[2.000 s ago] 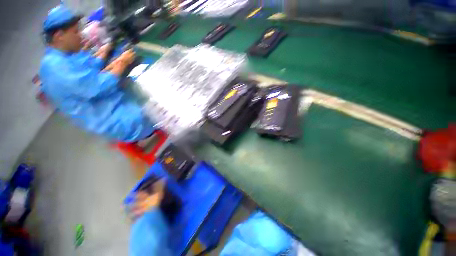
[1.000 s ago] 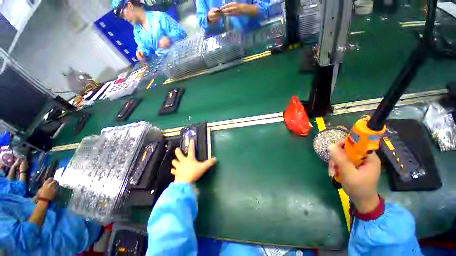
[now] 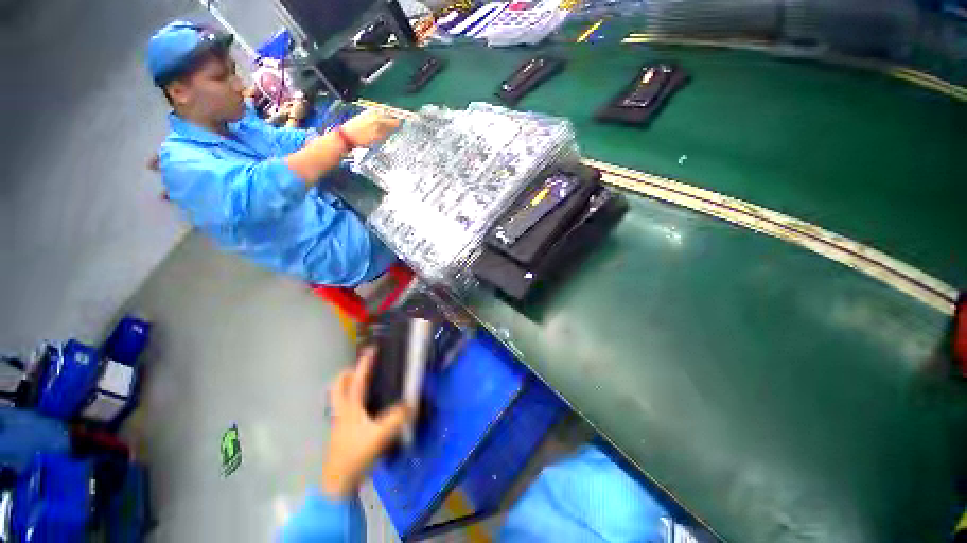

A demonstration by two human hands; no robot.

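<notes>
My left hand point(image 3: 361, 433), blurred, is closed on a dark phone assembly point(image 3: 390, 366) with a pale edge, held over the blue plastic crate point(image 3: 467, 408) below the bench edge. Whether a holder is held with it is unclear. My right hand is out of view. On the green bench point(image 3: 679, 361), another phone assembly point(image 3: 538, 215) with an orange-yellow mark lies on stacked black holders point(image 3: 520, 278).
Clear blister trays point(image 3: 456, 191) are stacked beside the holders. Several dark units, one here point(image 3: 644, 91), lie on the conveyor beyond the pale rail point(image 3: 763, 227). A person in blue point(image 3: 255, 196) sits at left, one hand at the trays.
The view has swung left, and the screwdriver and my right hand have left it. My left hand has moved from the unit beside the stack to above the crate, now holding a unit.
</notes>
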